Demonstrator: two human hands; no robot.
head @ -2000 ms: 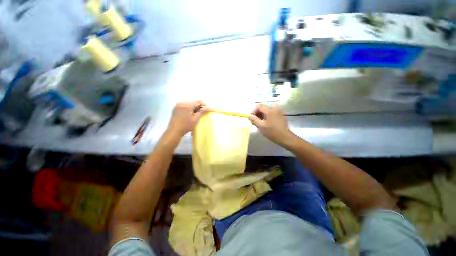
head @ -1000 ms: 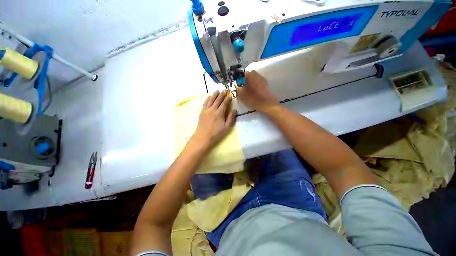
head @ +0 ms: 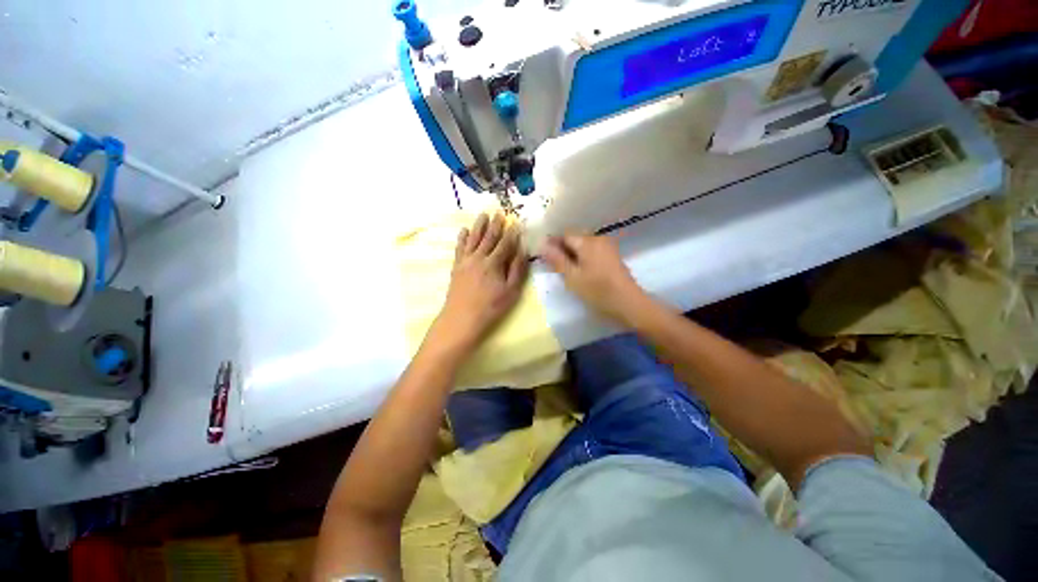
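Note:
A yellow garment piece (head: 438, 284) lies flat on the white machine table, its top right corner near the presser foot and needle (head: 509, 205) of the lockstitch machine (head: 546, 80). Its lower end hangs over the table's front edge. My left hand (head: 487, 271) lies on the piece with fingers pointing at the needle, pressing it down. My right hand (head: 584, 267) is just right of the piece's edge, fingers curled; whether it pinches anything is too blurred to tell.
Red thread snips (head: 219, 402) lie on the table at left. Thread cones (head: 46, 180) and a smaller grey machine (head: 74, 352) stand further left. A cream tray (head: 920, 159) is at the table's right end. Yellow cloth is heaped below right (head: 911, 341) and on my lap (head: 501, 466).
The piece went from hanging between both hands to lying on the table by the needle. In the last second my right hand moved from beside the needle down towards the table's front.

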